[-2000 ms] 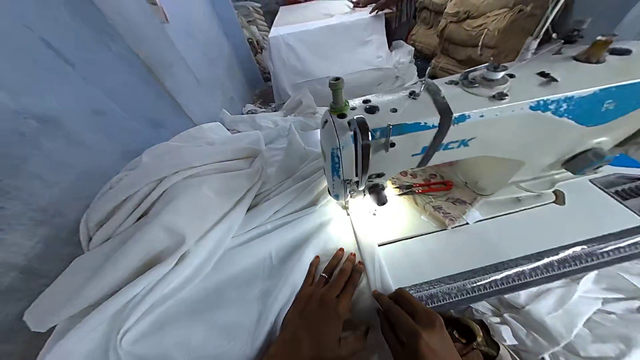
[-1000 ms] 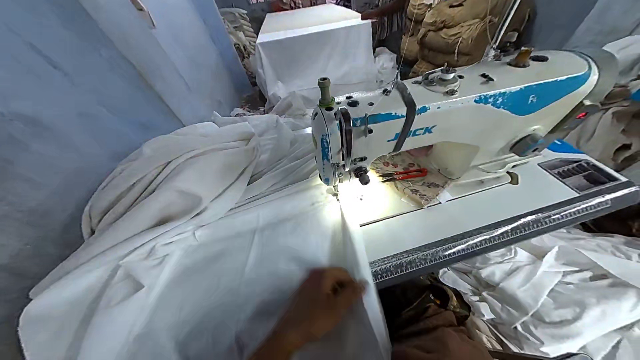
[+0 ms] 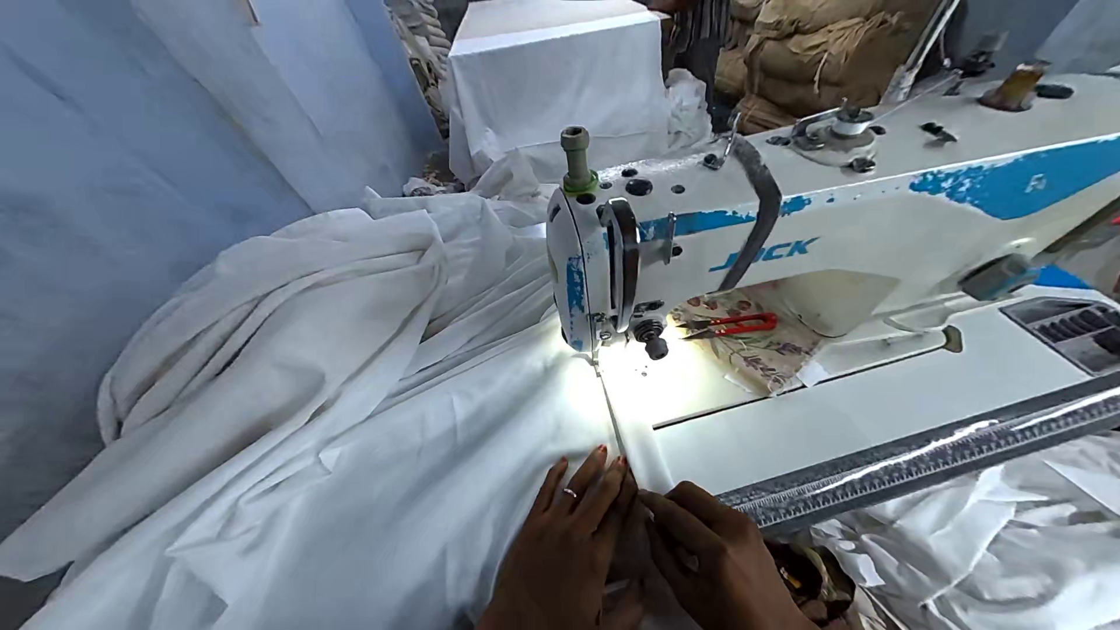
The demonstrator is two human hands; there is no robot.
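Observation:
A large white cloth point(image 3: 455, 437) lies over the left of the bed of a Jack sewing machine point(image 3: 787, 210), one edge folded in a narrow strip that runs up to the lit needle area. My left hand point(image 3: 569, 534) rests on the cloth beside that fold, fingers stretched forward, a ring on one finger. Close to its right, my right hand point(image 3: 717, 551) pinches the folded edge between thumb and fingers. Both hands are below the presser foot point(image 3: 596, 357), near the front edge of the table. Red-handled thread snips point(image 3: 731, 325) lie under the machine arm.
A patterned cloth scrap point(image 3: 761, 354) is under the snips. A measuring tape point(image 3: 927, 455) runs along the table's front edge. More white fabric point(image 3: 1006, 534) lies at lower right. Behind stand a white-draped block point(image 3: 560, 79) and brown sacks point(image 3: 805, 52). A blue wall point(image 3: 175, 114) is at left.
One second ago one hand was over the cloth and no second hand was plain to see. Now both hands are at the folded edge, much as two seconds ago.

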